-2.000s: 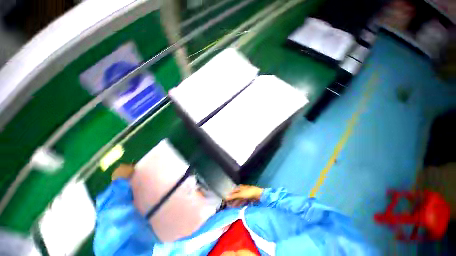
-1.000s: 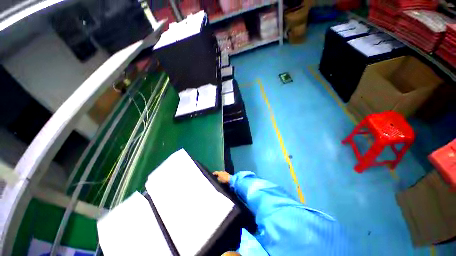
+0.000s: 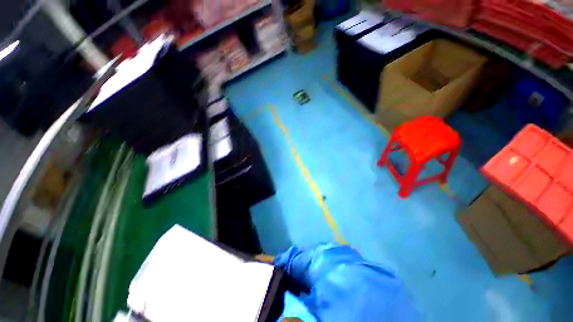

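Observation:
A black tray stack (image 3: 275, 292) topped with white sheets (image 3: 201, 277) is at the lower left, cut off by the bottom edge. A dark gap shows at the near end of the large sheet. My right hand (image 3: 265, 258) is at the stack's far right corner, its fingers against the side. Only a sliver of it shows beyond the blue sleeve. My left hand is not in view.
The green bench (image 3: 182, 210) bears a low covered tray (image 3: 174, 165) and a tall tray stack (image 3: 157, 94). More stacks (image 3: 242, 160) stand beside it. A red stool (image 3: 424, 148), open cardboard box (image 3: 427, 82) and red trays (image 3: 534, 173) are to the right.
The view has swung to the right, so the bench and stacks sit further left. My right hand remains at the stack's corner. The low covered tray now appears closer to the held stack.

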